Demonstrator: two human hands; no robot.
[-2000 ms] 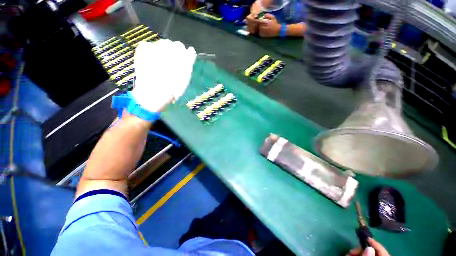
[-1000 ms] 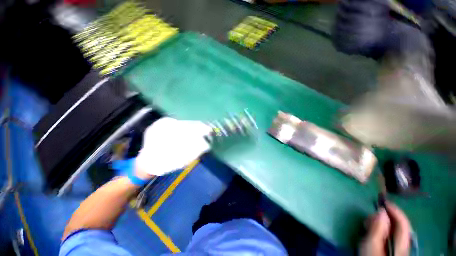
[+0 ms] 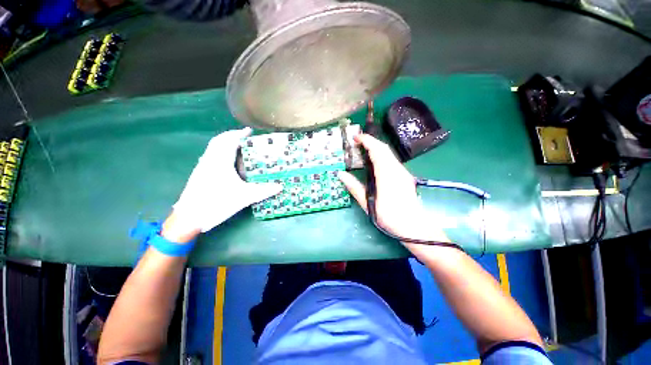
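A green and white PCB panel point(image 3: 296, 171) lies solder side up in front of me, over a support block point(image 3: 354, 146) whose right end sticks out. My left hand point(image 3: 214, 182), in a white glove with a blue wrist strap point(image 3: 166, 241), grips the panel's left edge, thumb on top. My bare right hand point(image 3: 389, 182) holds the black soldering iron point(image 3: 370, 167), its tip pointing away from me. My right thumb and fingers are also at the panel's right edge.
The grey fume hood point(image 3: 321, 68) hangs just beyond the panel. A black dross tray point(image 3: 414, 127) stands right of it. Cutters point(image 3: 453, 187) lie right of my right hand. The soldering station point(image 3: 553, 117) is far right. Populated boards point(image 3: 96, 63) are far left, more point(image 3: 10, 171) at the left edge.
The view has turned to the right. My left hand has come from the far left to the support block with a panel, and my right hand has moved in to the panel with the iron.
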